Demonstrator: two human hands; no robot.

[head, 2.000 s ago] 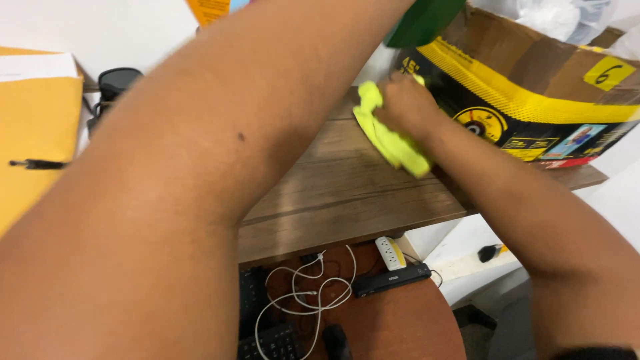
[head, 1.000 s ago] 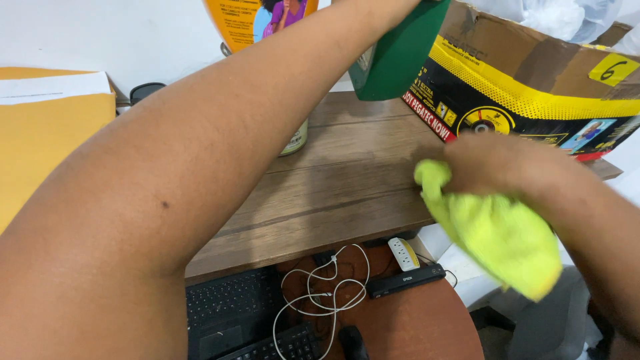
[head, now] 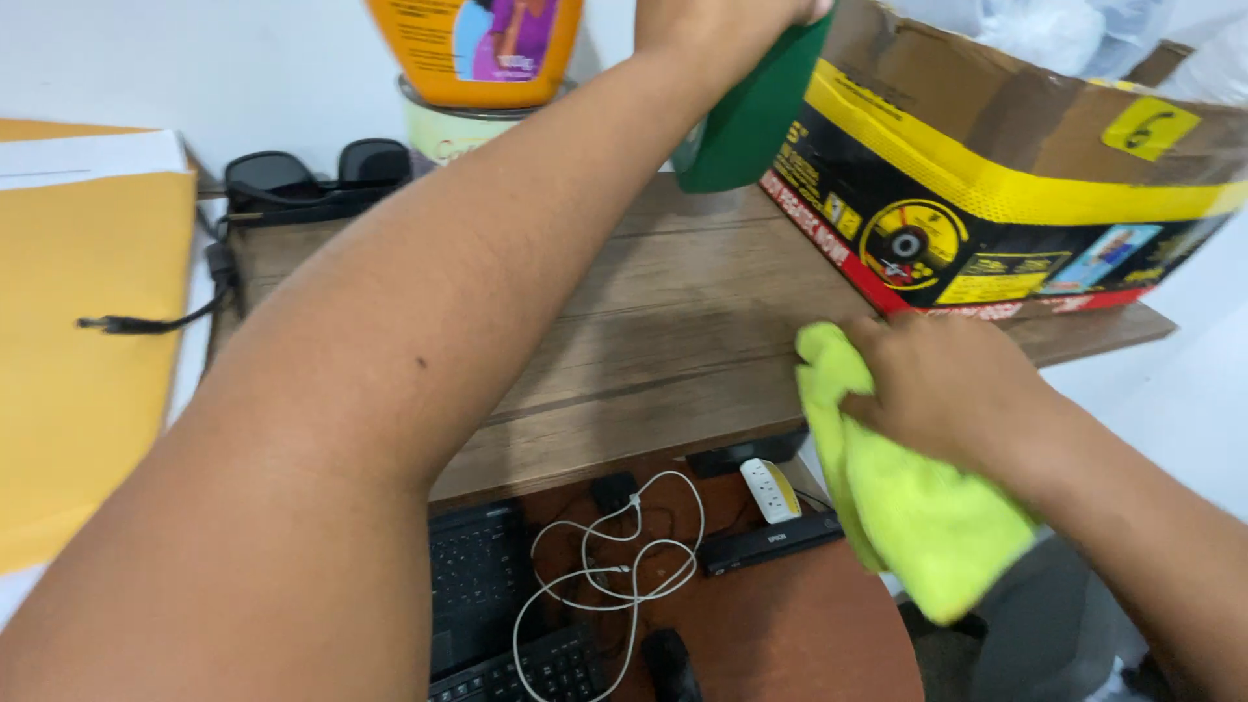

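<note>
My right hand [head: 946, 385] grips a yellow-green cloth [head: 926, 517], which hangs past the front edge of a wooden shelf [head: 682, 312]. My left hand [head: 721, 24] is at the top of the view, around the upper part of a dark green bottle or container [head: 760, 117]; its fingers are mostly cut off by the frame. The green container is held over the back of the shelf, left of a black and yellow cardboard box [head: 975, 224]. My left forearm crosses the view and hides part of the shelf.
An orange container [head: 478, 49] stands on a pale tub [head: 448, 132] beside dark sunglasses [head: 317, 175]. Yellow envelopes [head: 88, 341] and a black cable plug [head: 127, 324] are at left. Below lie a laptop [head: 478, 575], a white cable [head: 634, 585], a power strip [head: 770, 490] and a black mouse [head: 670, 663].
The cloth was beside the box on the shelf two seconds ago; my right hand has since brought it to the shelf's front edge. My left hand stays with the green container.
</note>
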